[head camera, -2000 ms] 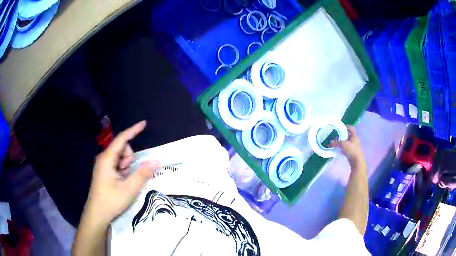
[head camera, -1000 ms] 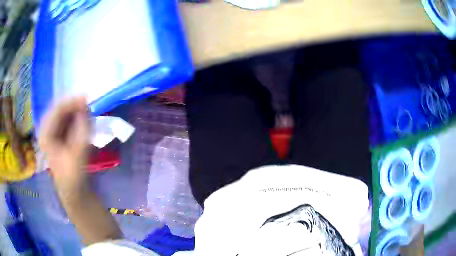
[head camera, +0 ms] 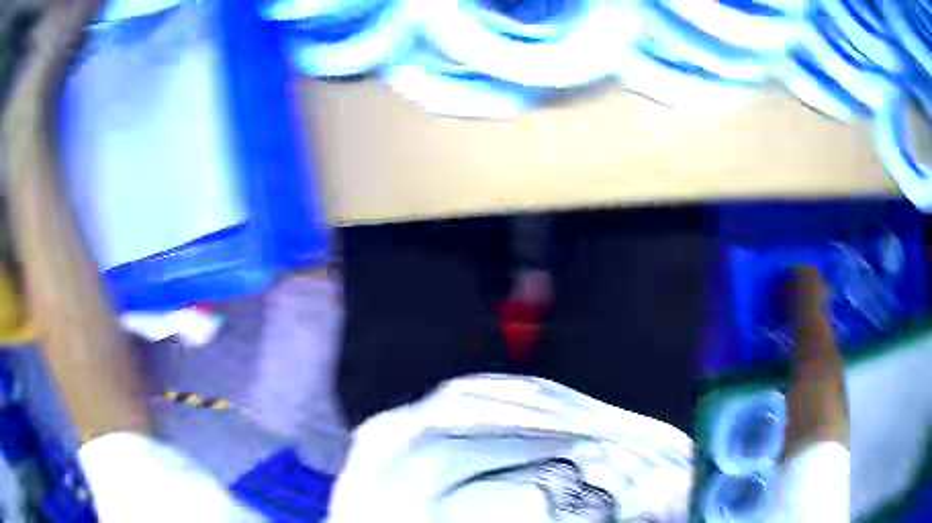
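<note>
My left arm reaches up along the left edge beside the blue-rimmed tray (head camera: 281,153). My left hand (head camera: 56,26) is blurred and partly cut off at the top left corner; its fingers do not show clearly. My right hand (head camera: 807,291) is over the blue bin (head camera: 746,240), small and blurred; whether it holds anything cannot be told. Blurred narrow rings (head camera: 869,271) lie in the bin. Below it, assembled pieces (head camera: 749,431) sit in the green-rimmed tray (head camera: 889,352), partly hidden by my right forearm.
A heap of overlapping flat rings (head camera: 511,46) lies along the tan bench (head camera: 593,153) at the top. The bench's front edge runs above my dark-clothed lap (head camera: 429,306). A blue object (head camera: 286,480) is low at the left. A yellow-black strip (head camera: 199,400) is on the floor.
The view has swung left from the green tray, then up to show more bench and rings. My left arm has reached farther up. My right hand has moved from the green tray to the bin.
</note>
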